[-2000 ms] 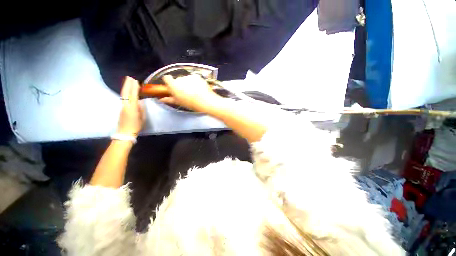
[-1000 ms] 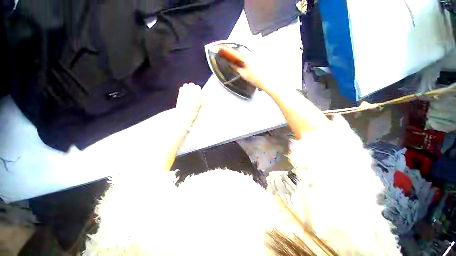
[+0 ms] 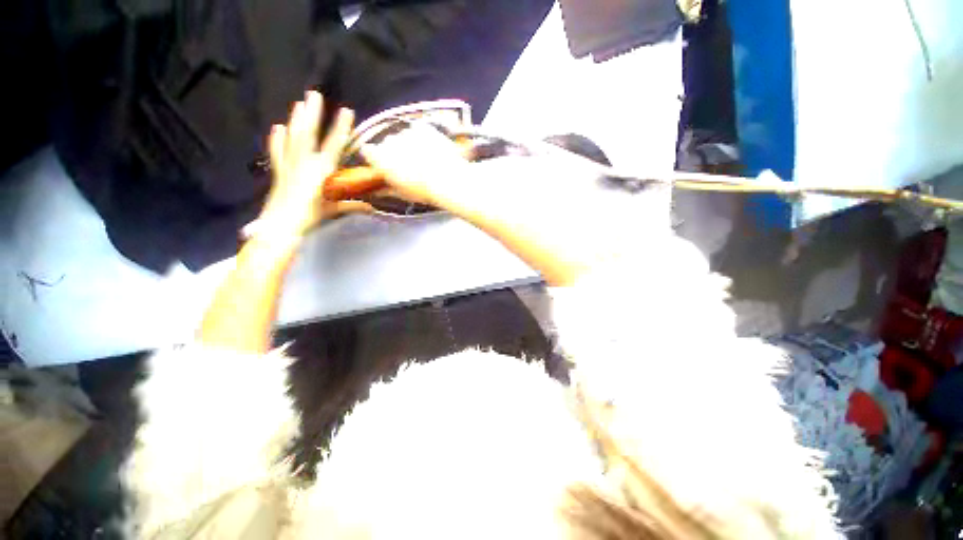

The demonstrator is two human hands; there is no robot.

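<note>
A dark garment (image 3: 158, 137) lies spread over the white-covered pressing table (image 3: 95, 285). The steam iron (image 3: 428, 110) stands on the garment's near right part, its pale rim showing around my right hand. My right hand (image 3: 417, 164) is closed around its orange-brown handle (image 3: 354, 182). My left hand (image 3: 301, 174) lies on the garment just left of the handle, with its fingers spread and nothing in them. The underside of the iron is hidden.
The hose and cord (image 3: 739, 185) run from the iron off to the right. A brown-grey pad (image 3: 618, 26) lies at the table's far right. A second white table (image 3: 876, 105) with a blue edge is beyond it. Pale blue and red cloth (image 3: 845, 406) is heaped at lower right.
Since one second ago, the iron and my right hand have moved left from the bare white cover onto the garment. My left hand has moved left and its fingers have spread. The view has shifted.
</note>
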